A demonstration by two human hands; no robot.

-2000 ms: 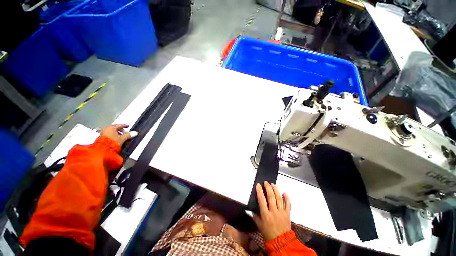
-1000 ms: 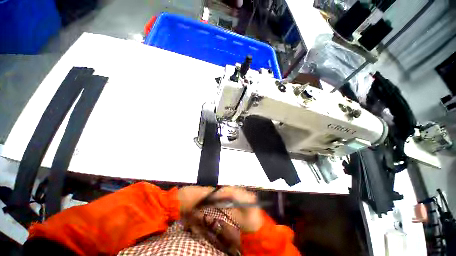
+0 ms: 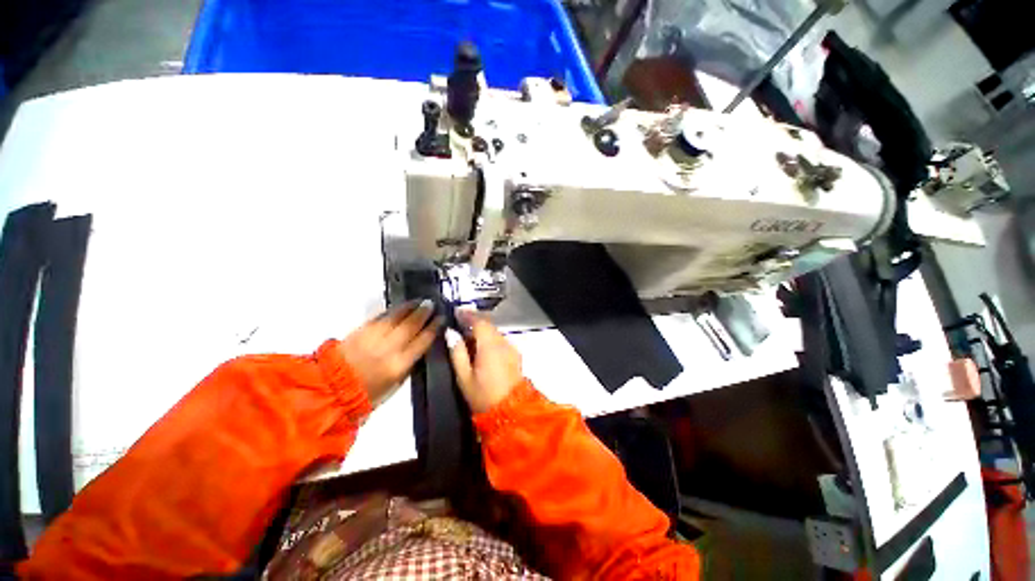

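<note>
A long black fabric strip (image 3: 440,414) runs from the presser foot (image 3: 477,284) of the cream-white sewing machine (image 3: 647,187) down over the table's front edge. My left hand (image 3: 392,345) presses flat on the strip with its fingertips close below the foot. My right hand (image 3: 486,361) is at the strip's right edge, fingertips near the foot, thumb and finger close together at the fabric. The fabric under the fingertips is partly hidden, and the needle is too small to make out.
Black strips (image 3: 59,363) lie at the left of the white table (image 3: 227,216). Wider black panels (image 3: 590,312) lie under the machine arm, with thin metal tools (image 3: 715,334) to their right. A blue bin (image 3: 392,45) stands behind; stacked black pieces (image 3: 857,323) are at right.
The view has moved closer to the machine. My hands, blurred together at the table's front edge a second ago, have moved up to the presser foot, onto the strip.
</note>
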